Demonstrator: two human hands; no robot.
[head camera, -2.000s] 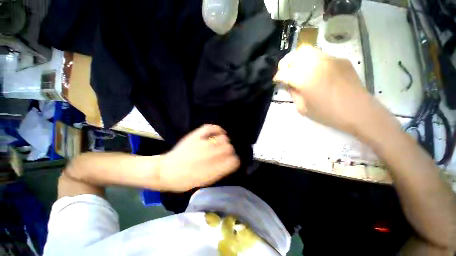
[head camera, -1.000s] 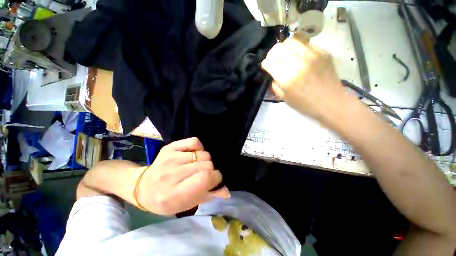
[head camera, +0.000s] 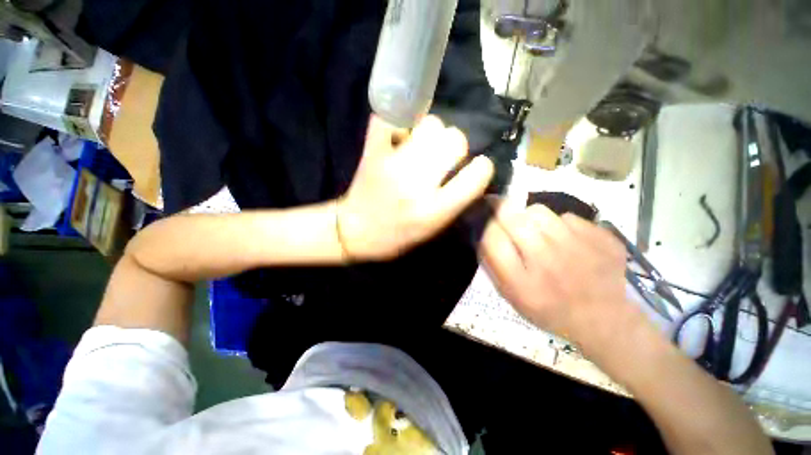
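The large black garment body covers the left of the table and hangs over the front edge. My left hand lies on it just below the lamp, fingers reaching toward the presser foot. My right hand is just right of it, below the foot, with its fingertips pinching black cloth at the garment's edge. A small black piece shows above the right hand's fingers. What the left fingertips hold is not clear; they press on the black cloth.
The white machine head fills the upper right. The translucent lamp hangs above the left hand. Open snips and dark-handled scissors lie right of the right hand. A blue bin stands below the table's left part.
My left hand has moved from the lap area up onto the cloth by the presser foot. My right hand has moved down from the needle area. A small black piece now shows beside it.
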